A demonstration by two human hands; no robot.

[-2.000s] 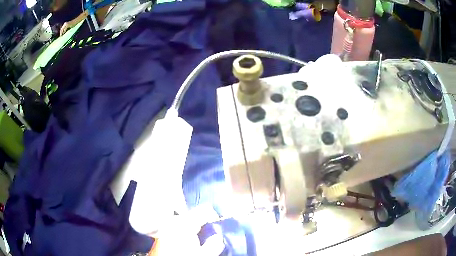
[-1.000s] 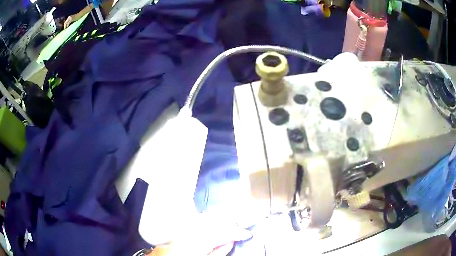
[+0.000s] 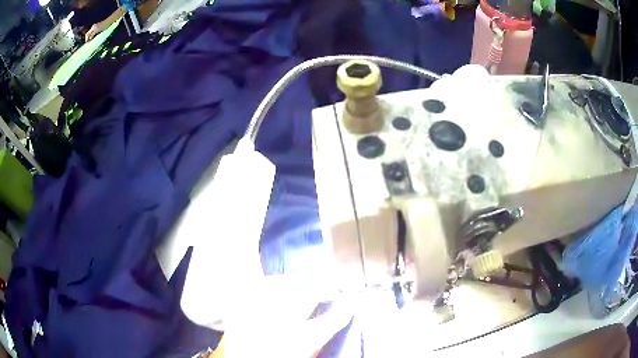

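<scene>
The cream machine head [image 3: 483, 161] stands right of centre. Navy cloth, bright blue and white in the glare, lies below its left end [image 3: 341, 325]. Presser foot and needle are lost in glare. My left hand [image 3: 218, 347] shows only as a small orange-lit patch at the bottom edge, left of the cloth. Its fingers are hidden by glare and the edge. My right hand or forearm [image 3: 603, 344] is cut off at the bottom right, right of the needle area. Its fingers cannot be seen, nor whether it holds anything.
The white lamp [image 3: 231, 238] hangs left of the head on a grey gooseneck. A large crumpled navy heap [image 3: 112, 231] lies left and behind. Black-handled scissors [image 3: 549, 283] and a blue tassel [image 3: 605, 255] are at right. A pink flask [image 3: 500, 45] stands behind. A person's hand shows far upper left.
The view has shifted slightly back and forth. The bright cloth strips below the machine head lie differently. The visible patch of my left hand is smaller than one second ago.
</scene>
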